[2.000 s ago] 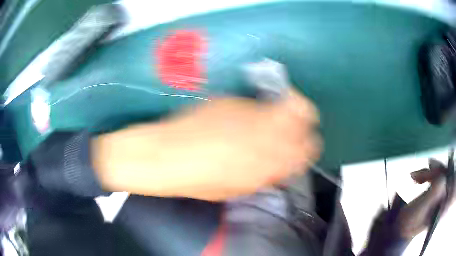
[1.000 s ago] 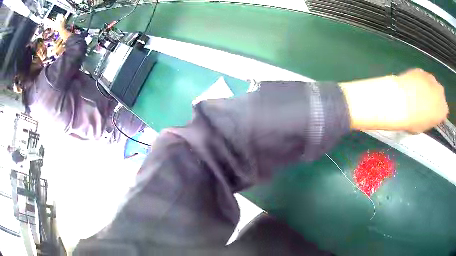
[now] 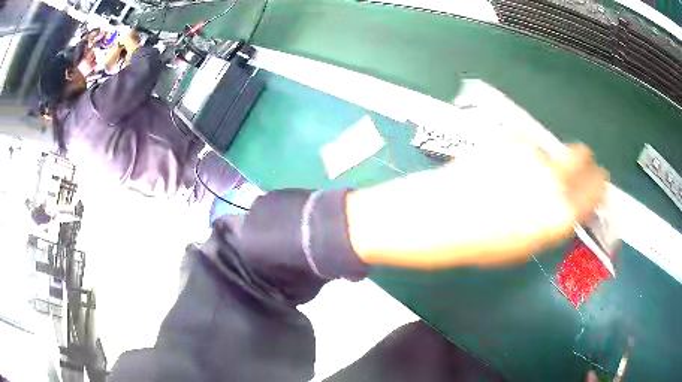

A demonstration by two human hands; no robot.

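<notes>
My left hand (image 3: 579, 183) reaches across from the left, its forearm overexposed. It is closed around a pale strip housing (image 3: 505, 108), which sticks out above and below the fingers; the hand hides its middle. The lower end of the strip is over a pile of short red wires (image 3: 582, 274) on the green mat. At the bottom right edge, fingertips of my right hand (image 3: 609, 373) show, small and cut off; whether they hold anything cannot be told.
A white paper (image 3: 353, 147) lies on the mat. A strip-like part (image 3: 437, 139) is behind my forearm. Another strip housing (image 3: 662, 175) lies at the right edge. Long grey bars (image 3: 591, 33) are stacked at upper right. A person (image 3: 123, 112) sits beside a black box (image 3: 235, 104) at upper left.
The view has shifted. My left hand has moved lower and left in the picture, and the pale strip in it now shows. Fingertips have appeared at bottom right.
</notes>
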